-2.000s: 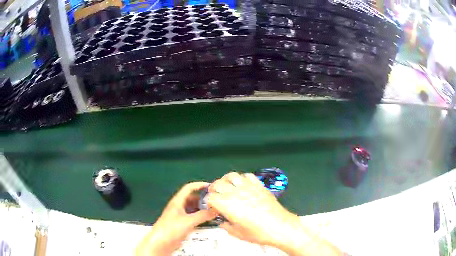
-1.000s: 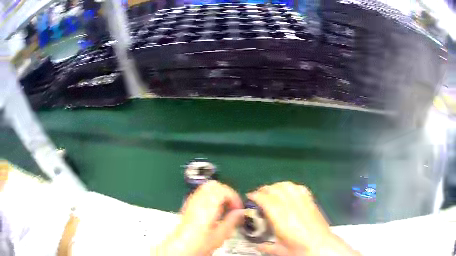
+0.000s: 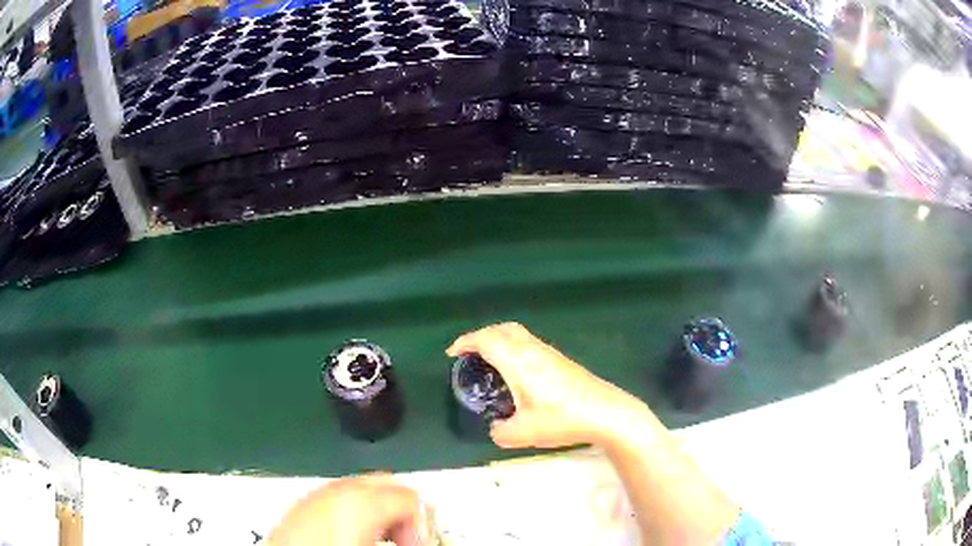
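Observation:
My right hand (image 3: 549,395) is around a black cylindrical unit (image 3: 476,386) at the belt's near side, fingers over its far rim and thumb at its near side. The unit's round top looks dark and glassy, and its right side is hidden by the hand. My left hand (image 3: 352,514) is low over the white ledge, blurred and cut off by the bottom edge. Its fingers are curled, and I cannot tell if it holds anything. Another black unit (image 3: 359,373) with a pale notched ring stands upright just left of the held unit.
On the green belt (image 3: 256,277) stand a blue-lit unit (image 3: 709,343) and a dark unit (image 3: 829,301) at right, and a pale-ringed unit (image 3: 50,397) at far left. Black tray stacks (image 3: 330,139) are behind. A metal post (image 3: 101,96) rises at left. Printed white paper (image 3: 213,512) covers the near ledge.
My hands have parted. My right hand now has the unit out over the belt, and my left hand has dropped to the bottom edge. The view has also shifted, showing more units.

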